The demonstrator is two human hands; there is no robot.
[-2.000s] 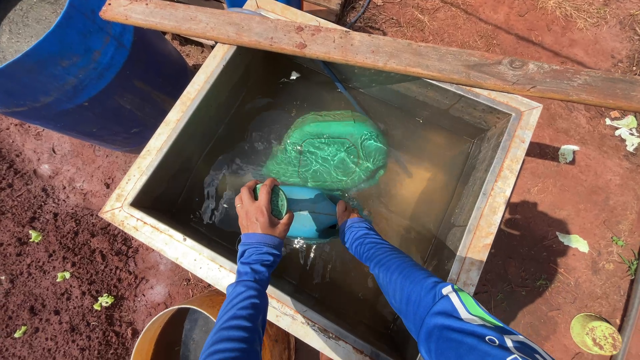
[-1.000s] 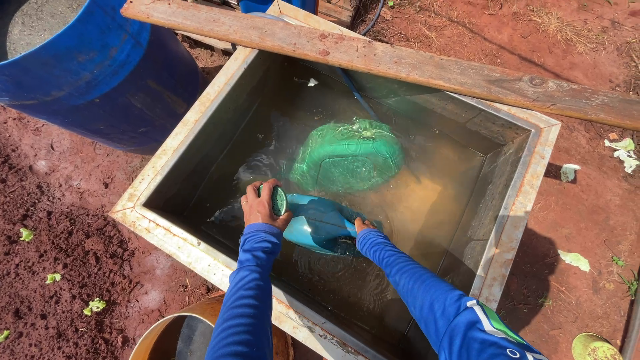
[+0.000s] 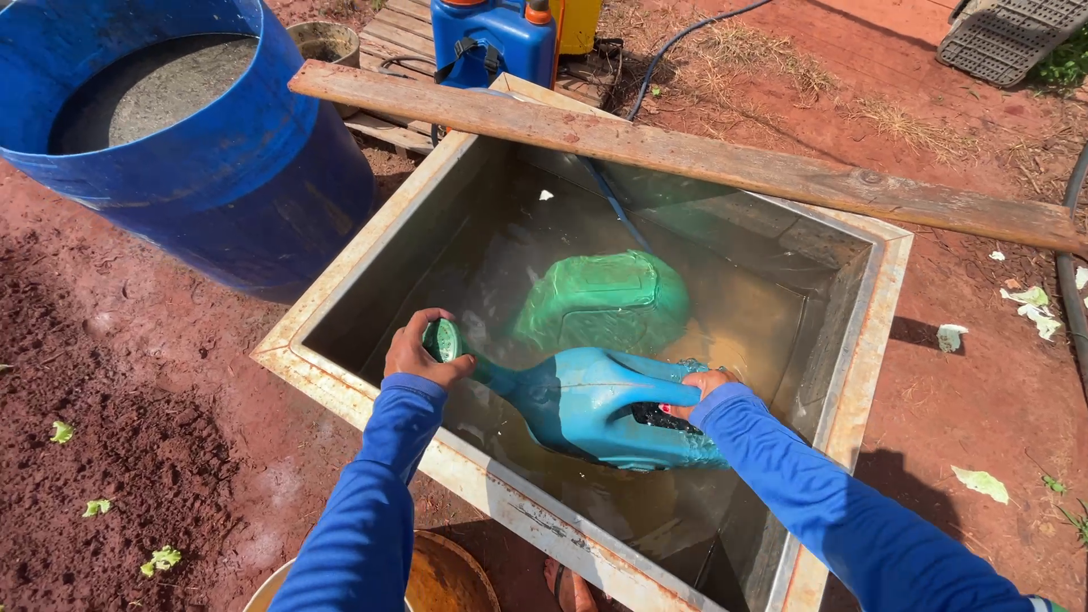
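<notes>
A blue plastic watering can [image 3: 586, 399] lies on its side, partly under murky water in a rectangular metal tank [image 3: 858, 340]. My left hand [image 3: 425, 348] grips its spout end by the green sprinkler rose [image 3: 442, 340], just above the water. My right hand [image 3: 701, 391] is closed around the can's handle at the other end. Beyond it, a green plastic container [image 3: 608, 297], perhaps another watering can, floats partly submerged. A blue hose [image 3: 614, 204] runs down into the water.
A wooden plank [image 3: 680, 157] crosses the tank's far rim. A large blue drum [image 3: 212, 170] holding dark liquid stands at left. Behind are a blue backpack sprayer [image 3: 497, 42] and a plastic crate [image 3: 1011, 38]. A round container [image 3: 450, 578] and a foot [image 3: 569, 586] are near the front.
The blue watering can has risen further out of the water and now lies lengthwise between my hands, with its handle showing. The view has tilted up, bringing the sprayer and crate into sight.
</notes>
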